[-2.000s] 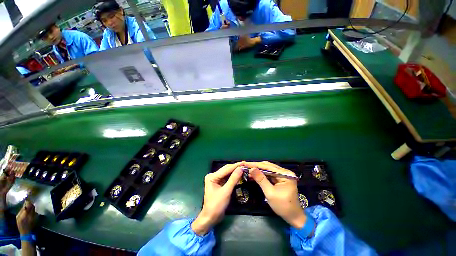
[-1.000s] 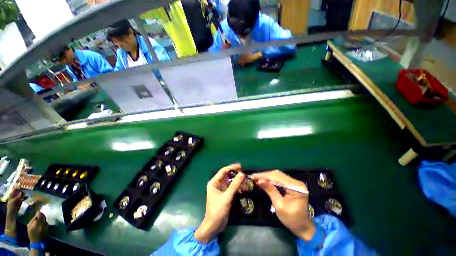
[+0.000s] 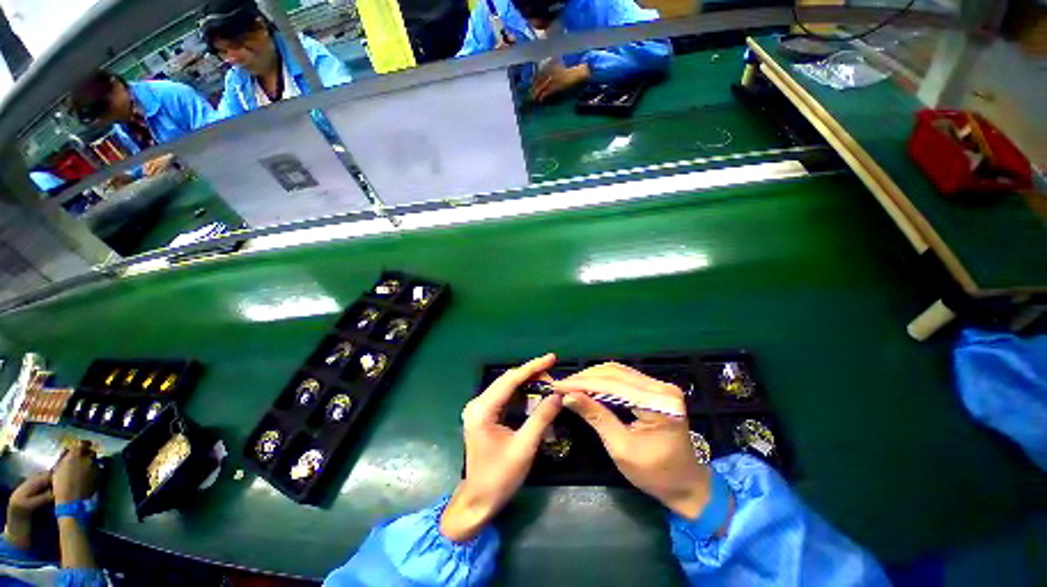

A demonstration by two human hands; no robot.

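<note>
My left hand point(image 3: 505, 441) holds a small round unit point(image 3: 537, 397) between thumb and fingers, mostly hidden by the fingertips. My right hand point(image 3: 643, 441) holds a thin metallic tool point(image 3: 626, 401) like tweezers; it slants from the fingers toward the unit. Whether the tip touches the unit cannot be told. Both hands are over a black compartment tray point(image 3: 720, 358), with round units point(image 3: 754, 437) in its visible pockets. The hands hide the middle of the tray. A blue band is on my right wrist.
A second black tray point(image 3: 377, 319) of round units lies slanted at left. Further left are a black box point(image 3: 140, 459) of pale bits, another tray point(image 3: 126, 396) and a person's hands point(image 3: 71, 476). A metal-framed divider point(image 3: 442, 138) is ahead. A red basket point(image 3: 967, 151) sits on the right shelf.
The left fingers have opened out around the unit compared with two seconds ago, and the tool's angle has shifted slightly. The neighbour's hands have moved closer together. The view has shifted.
</note>
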